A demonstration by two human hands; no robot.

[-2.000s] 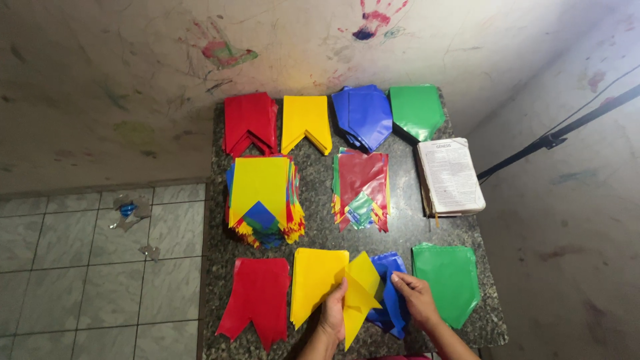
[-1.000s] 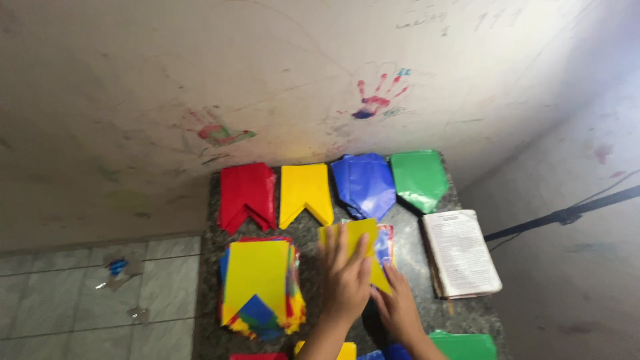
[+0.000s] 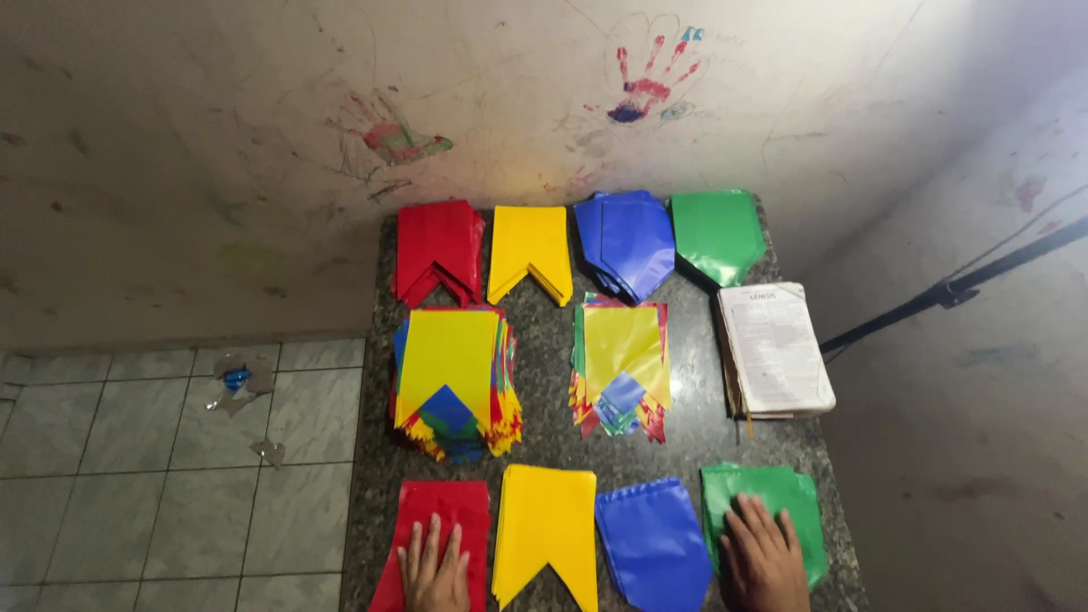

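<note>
My left hand (image 3: 435,568) lies flat on a stack of red plastic pennants (image 3: 444,506) at the near left. Under my right hand (image 3: 765,552) is the green pennant stack (image 3: 722,484) at the near right. Between them lie near stacks of yellow pennants (image 3: 546,518) and blue pennants (image 3: 653,535). In the middle row, two mixed-colour piles, at left (image 3: 450,353) and right (image 3: 620,340), each have a yellow pennant on top. Red (image 3: 433,238), yellow (image 3: 529,242), blue (image 3: 629,234) and green stacks (image 3: 718,229) line the back.
An open thick book (image 3: 775,348) rests at the right of the speckled stone tabletop (image 3: 544,433). The paint-marked wall (image 3: 510,110) stands behind. A dark bar (image 3: 943,293) extends at the right. Torn scraps (image 3: 238,381) lie on the tiled floor.
The yellow pennant that my hands held now lies on top of the right middle pile, where red showed before. My hands have moved down and apart onto the near red and green stacks.
</note>
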